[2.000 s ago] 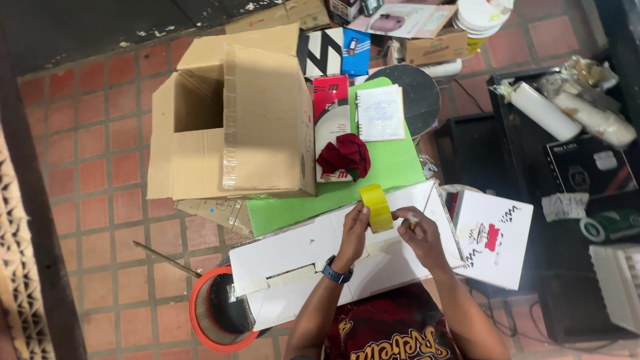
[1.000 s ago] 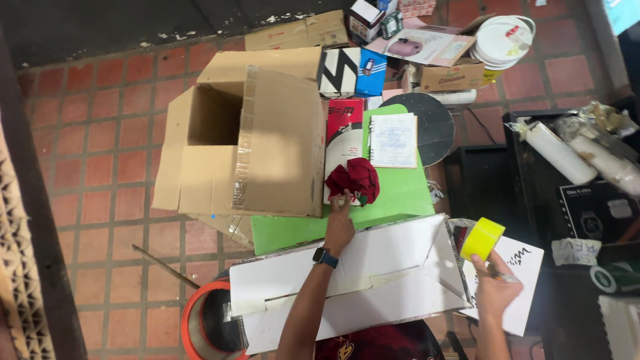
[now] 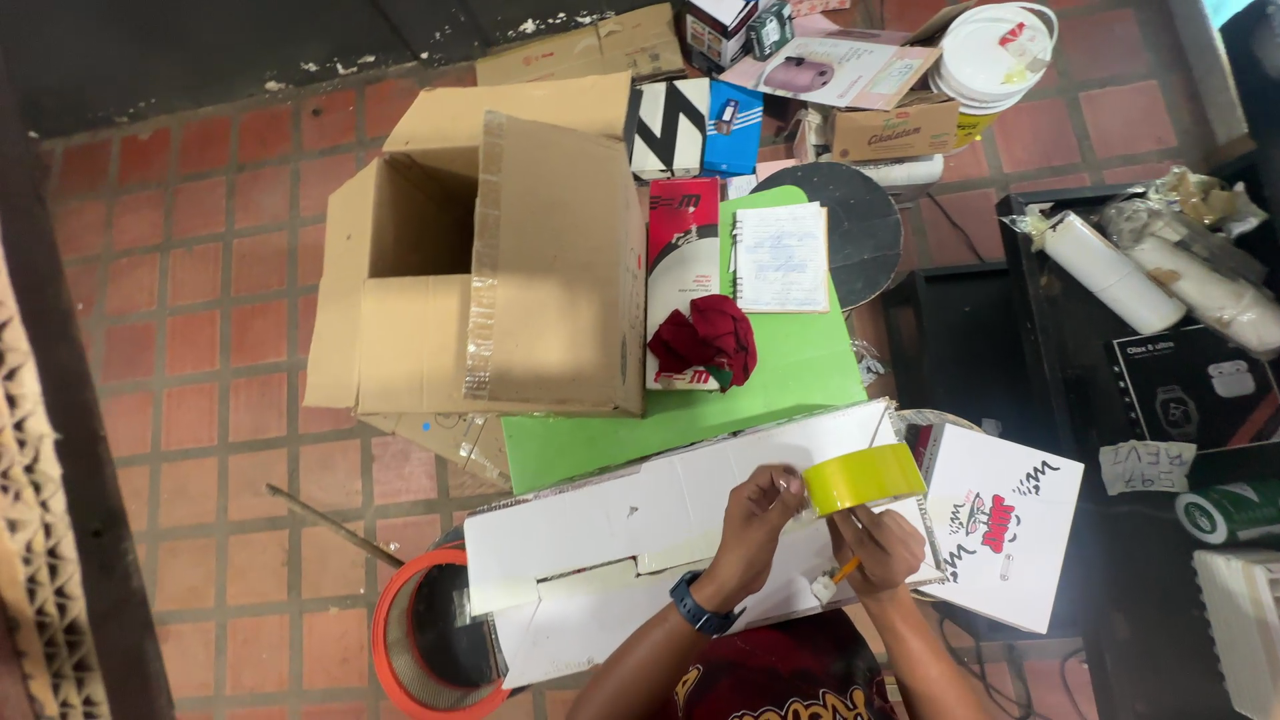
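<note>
A roll of yellow tape (image 3: 865, 478) is between my two hands, above a long white cardboard box (image 3: 700, 520). My left hand (image 3: 757, 525), with a dark watch on its wrist, has its fingertips at the roll's left edge. My right hand (image 3: 878, 545) supports the roll from below and also holds a thin orange stick-like tool (image 3: 848, 570) with a whitish piece at its end. A crumpled dark red cloth (image 3: 704, 343) lies on a red and white box (image 3: 684, 250), beside a spiral notebook (image 3: 781, 258) on a green board (image 3: 800, 350).
A large open cardboard box (image 3: 560, 270) stands at the left of the green board. Below it is an orange-rimmed bin (image 3: 385, 640) with a stick (image 3: 335, 525) beside it. A printed white box (image 3: 1005, 530) lies at the right, near a black shelf (image 3: 1030, 380) with wrapped rolls.
My left hand has moved from the red cloth, where it was one second ago, back to the tape roll. My right hand has brought the roll left, over the white box.
</note>
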